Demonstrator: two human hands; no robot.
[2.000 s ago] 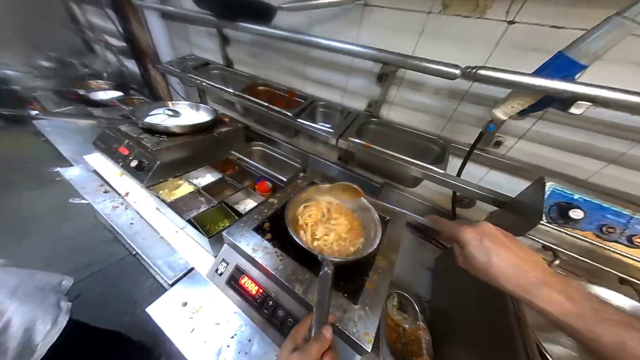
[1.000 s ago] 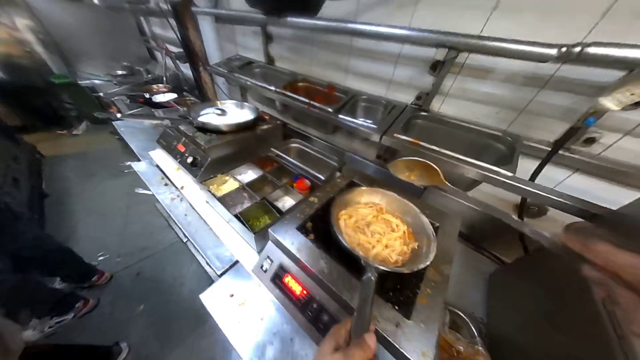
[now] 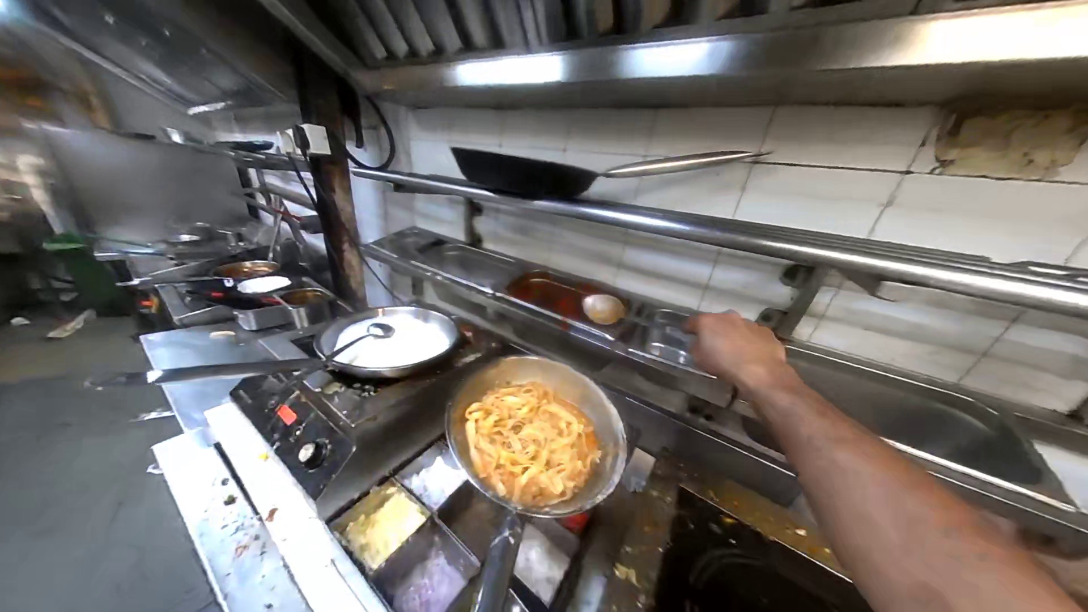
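Note:
A frying pan [image 3: 612, 442] of saucy noodle-like strips [image 3: 531, 442] is up off the induction hob, over the ingredient containers. Its handle [image 3: 500, 561] runs down to the bottom edge; my left hand is out of view. My right hand [image 3: 735, 344] is closed at the rail shelf, around the ladle's handle, which is mostly hidden. The ladle's round bowl [image 3: 603, 308] hangs over the tray of red sauce [image 3: 544, 297], left of my hand. Beside my fingers is a small steel container [image 3: 667, 337].
The hob's black glass [image 3: 731, 544] lies lower right. A second pan with white contents and a spoon [image 3: 399, 340] sits on the left cooker. Containers of yellow shreds [image 3: 382, 523] and white bits lie below my pan. A dark pan [image 3: 527, 172] rests on the upper rail [image 3: 680, 223].
The noodle pan has left the hob and moved left over the containers. My right hand and the ladle have moved to the sauce tray. The view has swung up and left.

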